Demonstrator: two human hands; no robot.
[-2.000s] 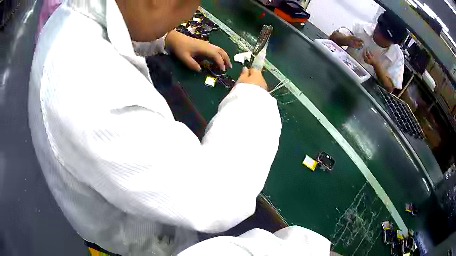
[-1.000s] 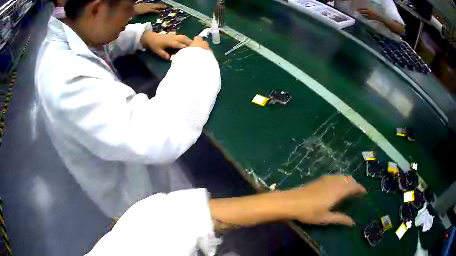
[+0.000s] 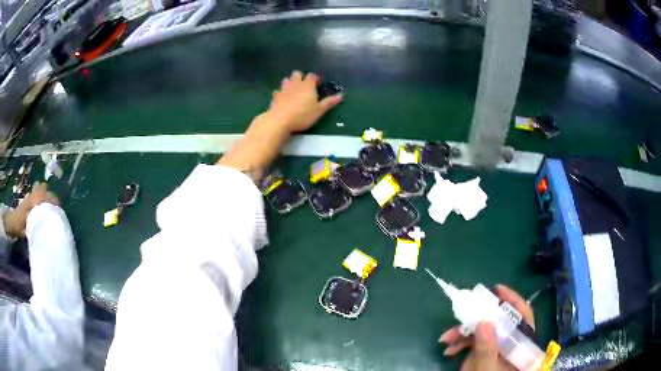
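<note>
My left hand (image 3: 298,103) is stretched past the pale strip, thumb and fingers around a black watch housing (image 3: 331,89), which they partly hide. My right hand (image 3: 500,335), low at the right, holds a clear-white glue syringe (image 3: 509,332) with its thin needle pointing up and left. Several housings with silver-yellow batteries lie between my hands, some along the strip. The nearest housing (image 3: 343,297) lies face up, its battery (image 3: 359,264) above it.
A blue controller (image 3: 565,250) stands at the right, near a metal post (image 3: 501,80). Crumpled white tissue (image 3: 456,198) lies beside the housings. Another housing (image 3: 129,194) lies at the left, near another person's sleeve (image 3: 51,253). One more housing (image 3: 545,126) lies behind the controller.
The view has swung right. My left hand has moved from the near side of the housings to one beyond the strip. My right hand with the syringe and the controller have come into view.
</note>
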